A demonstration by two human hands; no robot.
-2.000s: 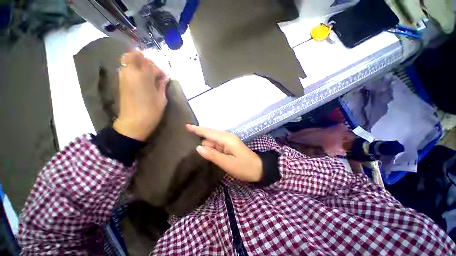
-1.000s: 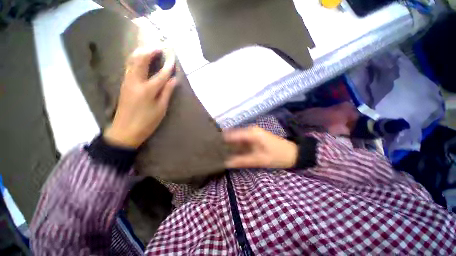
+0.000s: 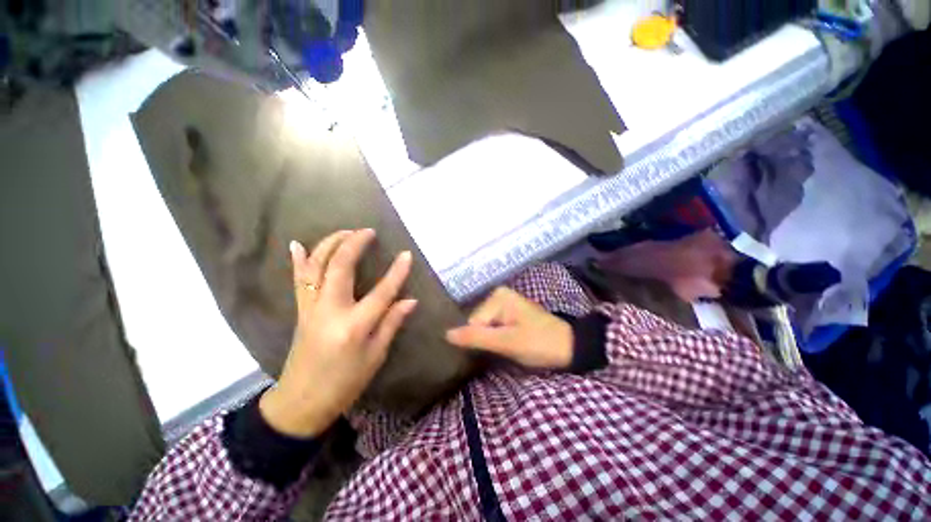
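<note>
An olive-brown cut panel (image 3: 296, 194) lies from the bright needle area down over the table's front edge onto my lap. My left hand (image 3: 342, 321) rests flat on the panel with fingers spread, holding nothing. My right hand (image 3: 519, 328) is at the panel's right edge near my lap, fingers curled with thumb and fingertips at the cloth edge. The machine head (image 3: 265, 46) is above the panel's top end, with a blue knob (image 3: 324, 63) beside the needle. Glare hides the needle and presser foot.
A second cut panel (image 3: 490, 82) lies right of the needle. A long panel (image 3: 61, 275) hangs at the far left. A ruler strip (image 3: 653, 178) runs along the front edge. A yellow tag (image 3: 652, 32) and black rectangle (image 3: 740, 22) lie back right. A bin of lilac cloth (image 3: 817, 214) stands right.
My left hand has moved from near the needle down the panel toward me and flattened out. My right hand has shifted along the panel's right edge and its fingers have curled.
</note>
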